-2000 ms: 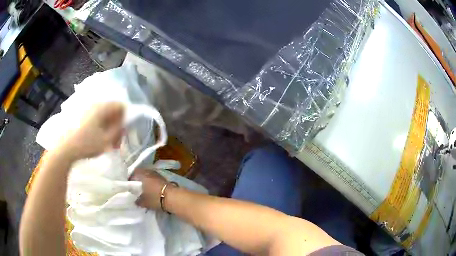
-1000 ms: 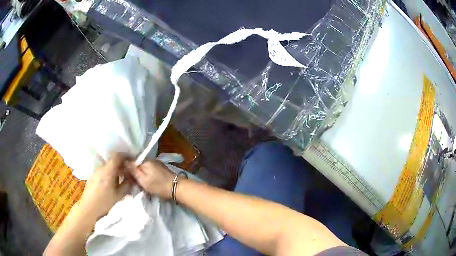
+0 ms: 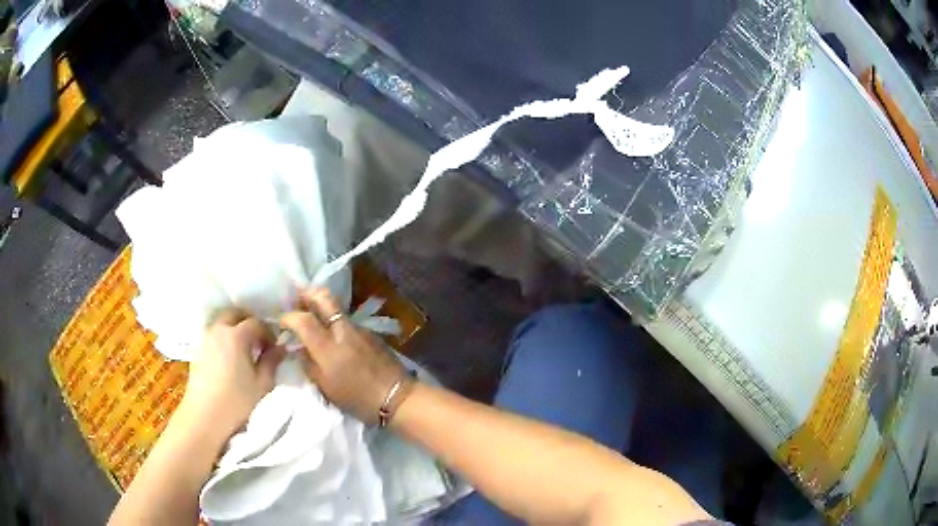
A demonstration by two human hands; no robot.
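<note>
A bundle of white pieces (image 3: 237,221) lies at the left, gathered at its middle and fanned out above and below. A thin white tie strip (image 3: 437,170) runs from the gathered middle up onto the dark side surface, its free end lying there. My left hand (image 3: 239,354) is closed at the gathered middle, gripping the bundle's tie. My right hand (image 3: 345,354), with a ring and bracelet, has its fingers on the tie at the same spot. The knot itself is mostly hidden by my fingers.
The dark side surface (image 3: 463,51) has edges wrapped in clear plastic. The pale machine table (image 3: 766,277) with yellow-orange tape (image 3: 859,329) is at the right. An orange patterned sheet (image 3: 108,370) lies under the bundle. My blue-clad leg (image 3: 566,385) is below the table edge.
Both hands stay at the gathered middle, and the right fingers have shifted over the tie. The strip's free end has moved slightly right on the dark surface. The bundle has shifted slightly right.
</note>
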